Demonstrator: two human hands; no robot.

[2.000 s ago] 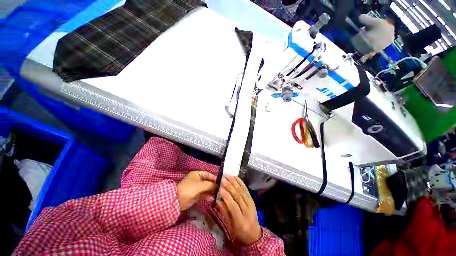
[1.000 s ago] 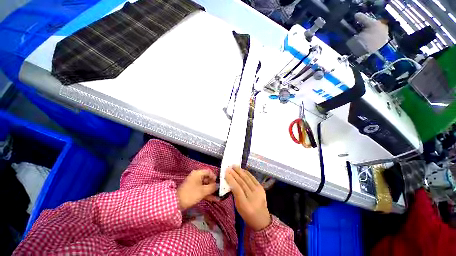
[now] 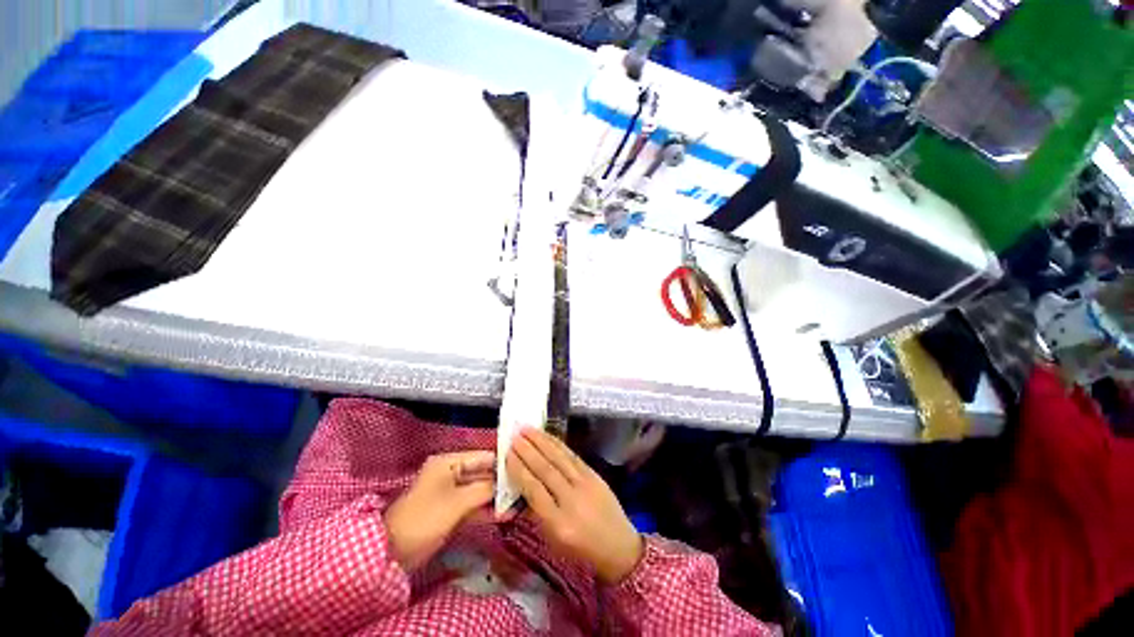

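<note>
A long white strip (image 3: 532,311) lies on a dark plaid strip (image 3: 560,336). They run from the sewing machine's needle area over the table's front edge to my hands. My left hand (image 3: 438,500) pinches the near end from the left side. My right hand (image 3: 570,498) lies on the near end from the right, fingers on the white strip. The far end of the plaid strip (image 3: 509,115) lies folded out beyond the needle area. The white sewing machine (image 3: 696,156) stands to the right; its presser foot is too small to tell.
Cut plaid panels (image 3: 205,174) lie at the table's left. Scissors with red and yellow-orange handles (image 3: 696,299) lie right of the strips. Black straps (image 3: 752,348) cross the table edge. Blue bins (image 3: 187,523) are below left, and blue plastic (image 3: 858,535) is below right.
The view has turned and shifted, so the table sits further left. My left hand has closed in on the strip's near end. My right hand stays on the strip.
</note>
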